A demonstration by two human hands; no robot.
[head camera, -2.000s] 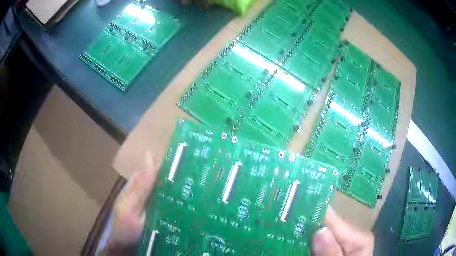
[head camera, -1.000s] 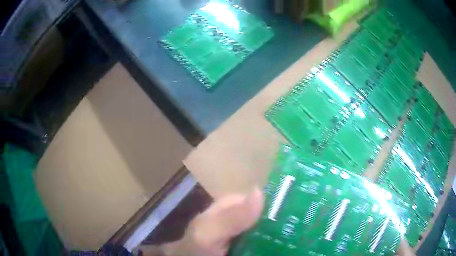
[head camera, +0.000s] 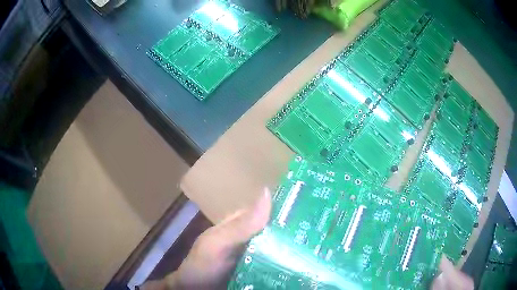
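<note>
A green PCB panel with long white connectors faces me at the bottom, its lower part cut off by the picture's edge. My left hand grips its left edge, thumb at the rim. My right hand holds its lower right side; only part of the hand shows at the bottom edge. Strong glare lies on the panel's lower left. Behind it, rows of green panels lie on a tan cardboard sheet; the held panel hides part of them.
A single panel lies on the dark bench. A lime-green strip is at the top beside brown cardboard edges. A lower cardboard sheet is at the left. Another panel is at the lower right.
Over the two seconds the view has shifted, so the bench items and held panel sit further right. The glare on the held panel has moved to its lower left. Both hands keep hold.
</note>
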